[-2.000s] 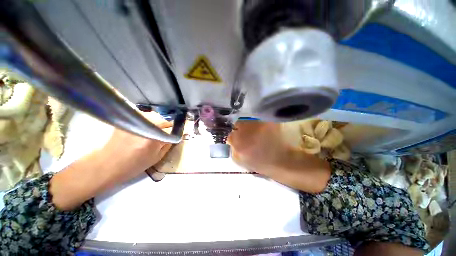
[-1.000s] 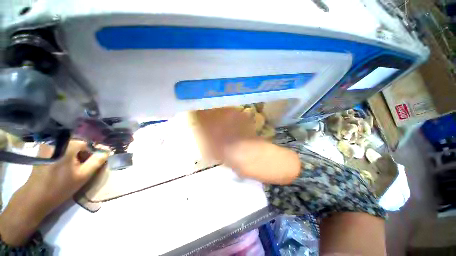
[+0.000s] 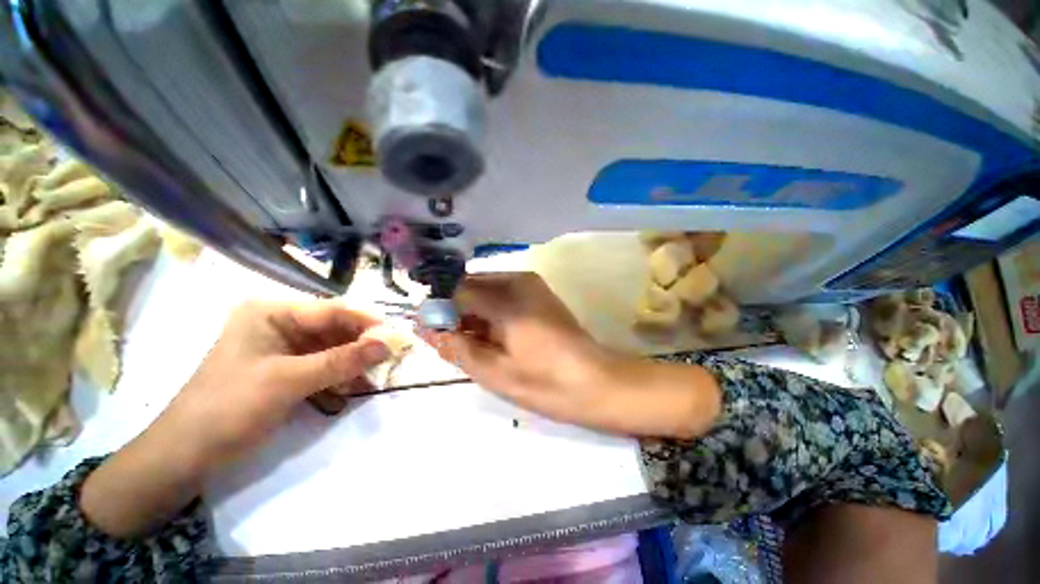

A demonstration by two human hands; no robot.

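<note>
A small beige fabric piece is pinched in the fingertips of my left hand, in front of the needle area. My right hand is just right of the needle, its fingers bent close to the piece. A thin dark tool seems to show at its fingertips, but it is small and blurred. The grey round part by the needle stands between my hands and partly hides the right fingertips. The presser foot and needle tip are hidden or too small to make out.
The white sewing machine head with blue stripes spans the top. Puffy sewn pieces lie under its arm. Loose beige cloth is heaped at left. More pieces lie in a box at far right. A ruler tape edges the table.
The view has swung right, then partly back left. My right hand has returned from under the machine arm to the needle area. A fabric piece now shows in my left fingertips.
</note>
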